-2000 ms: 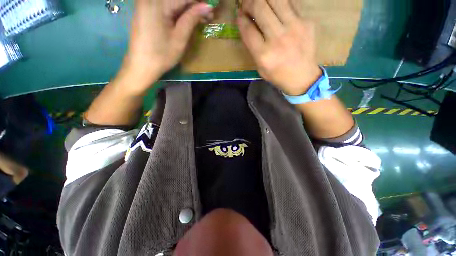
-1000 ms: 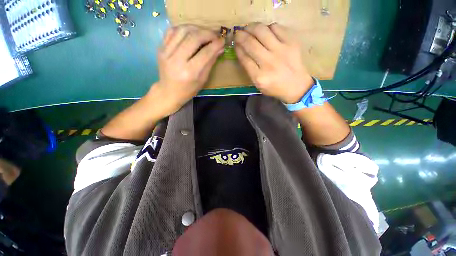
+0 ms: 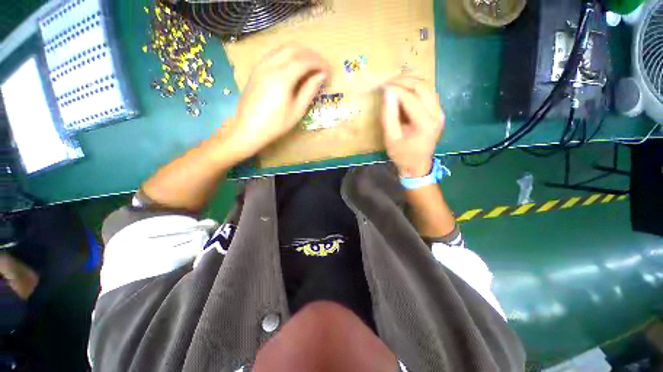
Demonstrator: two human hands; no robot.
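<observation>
A green PCB panel (image 3: 323,119) lies on the tan work board (image 3: 349,149), with a row of dark and orange tabs along its far edge. My left hand (image 3: 280,94) is at the panel's left end, its fingers bent over that end; whether they touch or grip it is not clear. My right hand (image 3: 413,120) is off to the right of the panel, above the board, with its fingers curled and slightly blurred. Nothing shows in it, but the inside of the fingers is hidden. A small colourful piece (image 3: 355,65) lies on the board beyond the panel.
A pile of small yellow and dark round components (image 3: 178,58) lies left of the board. A black wire-grille fan (image 3: 251,13) is at its far edge. Component trays (image 3: 86,62) are far left. A round pot (image 3: 496,9), dark feeder unit (image 3: 541,65), cables and white fan (image 3: 651,40) are right.
The hands, together over the panel before, are now apart; my right hand has moved right, uncovering the panel. The view has shifted, showing more of the bench's far side.
</observation>
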